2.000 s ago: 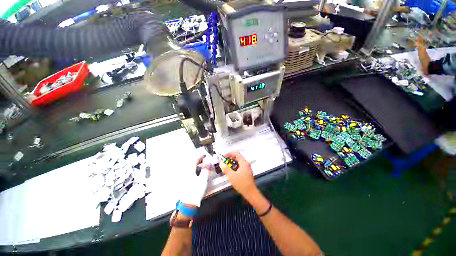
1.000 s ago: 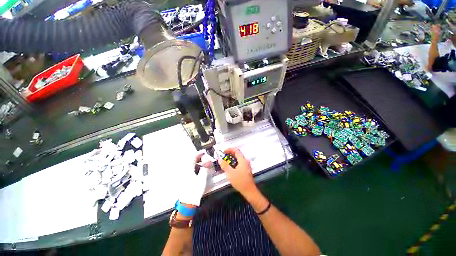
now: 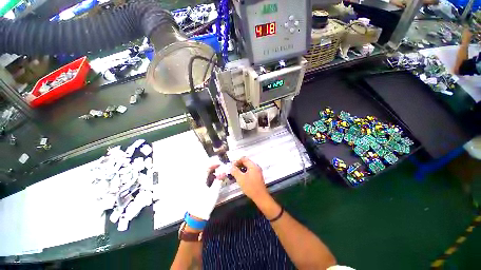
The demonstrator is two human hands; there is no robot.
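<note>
My left hand (image 3: 210,191), in a white glove, holds a small white housing (image 3: 223,168) under the soldering iron head (image 3: 215,138). My bare right hand (image 3: 248,176) holds a circuit board (image 3: 242,169) against the housing's right side; the fingers mostly hide the board. Both hands are close together at the front of the soldering machine (image 3: 237,100). Whether the tip touches the work cannot be told.
A pile of white housings (image 3: 124,184) lies left on the white sheet (image 3: 174,179). A black tray (image 3: 327,150) with many green boards is at right. A fume hood (image 3: 182,68) hangs behind the iron. A conveyor (image 3: 63,134) runs behind. Another person's arm (image 3: 463,52) shows far right.
The board in my right hand has turned or moved in so that less of its yellow and black parts shows. Both hands stay at the iron. The view has shifted slightly.
</note>
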